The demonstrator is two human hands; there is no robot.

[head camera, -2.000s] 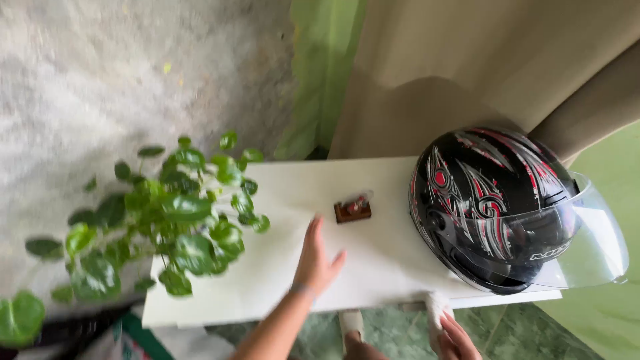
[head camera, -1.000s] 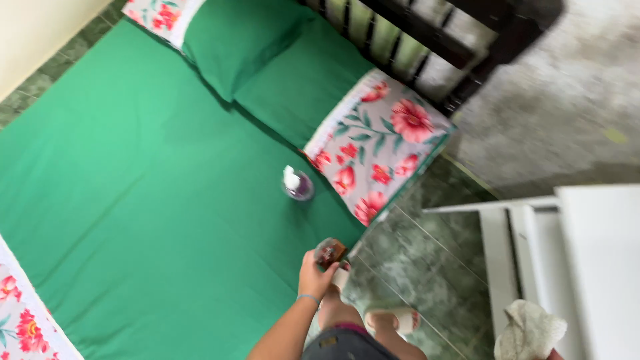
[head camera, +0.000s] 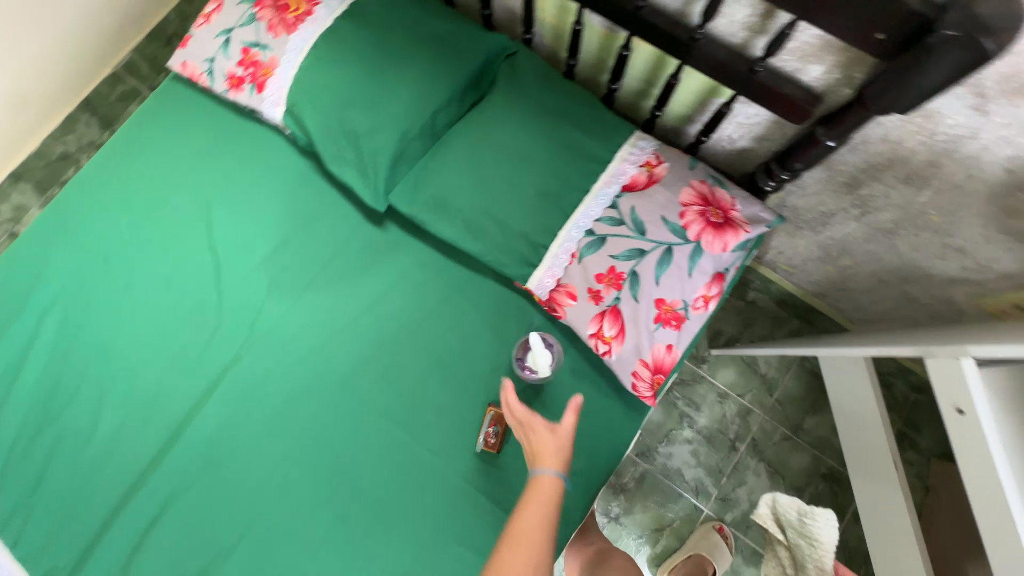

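My left hand (head camera: 544, 428) is over the green bed sheet (head camera: 280, 360), thumb and fingers apart, with nothing in it. Just beyond its fingertips stands a clear cup with purple contents (head camera: 524, 366) and a white plastic spoon (head camera: 539, 354) in it. To the left of the hand, a small brown box with a clear item on it (head camera: 493, 430) rests on the sheet. At the bottom right, a whitish cloth (head camera: 796, 534) hangs from my right hand (head camera: 843, 569), of which only a fingertip shows at the frame's edge.
Green pillows (head camera: 512, 160) with floral ends (head camera: 652, 256) lie against a dark wooden headboard (head camera: 688, 40). White furniture (head camera: 880, 464) stands on the right over green floor tiles (head camera: 680, 432). A sandalled foot (head camera: 708, 546) is near the bed's edge.
The small brown box was in my left hand a second ago; it now lies on the bed, let go. My left hand has moved toward the cup. Two seconds ago the view showed a white table.
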